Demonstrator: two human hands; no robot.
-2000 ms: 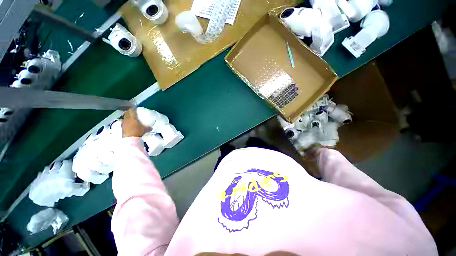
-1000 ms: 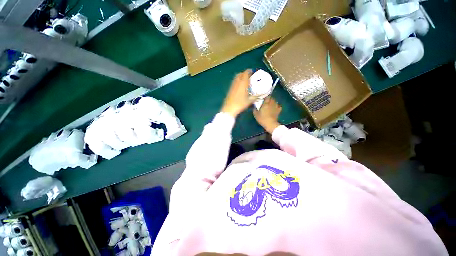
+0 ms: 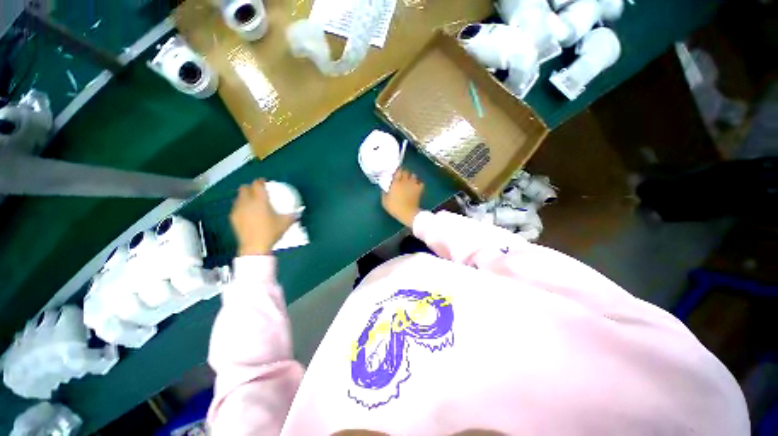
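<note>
My left hand [image 3: 258, 220] is closed around a white security camera unit [image 3: 285, 199] at the right end of the row on the green mat. Its flat foot shows below my fingers. My right hand [image 3: 402, 197] holds a second white camera unit [image 3: 380, 157] by its lower end, left of the open cardboard tray [image 3: 388, 106]. Its rounded head faces up, and a thin white edge stands beside it. My right fingertips are partly hidden by the unit.
White camera units [image 3: 145, 277] stand in a row at left. The tray holds a teal stick [image 3: 475, 99] and a silver-dark grid patch [image 3: 470, 159]. More units [image 3: 589, 60] lie at upper right. Flat cardboard [image 3: 294, 115] bears a curled strip [image 3: 328, 56]. White parts [image 3: 512, 213] lie below the bench edge.
My left hand has moved left, from the unit beside my right hand to one at the row's end. My right hand still holds its unit. The view has shifted.
</note>
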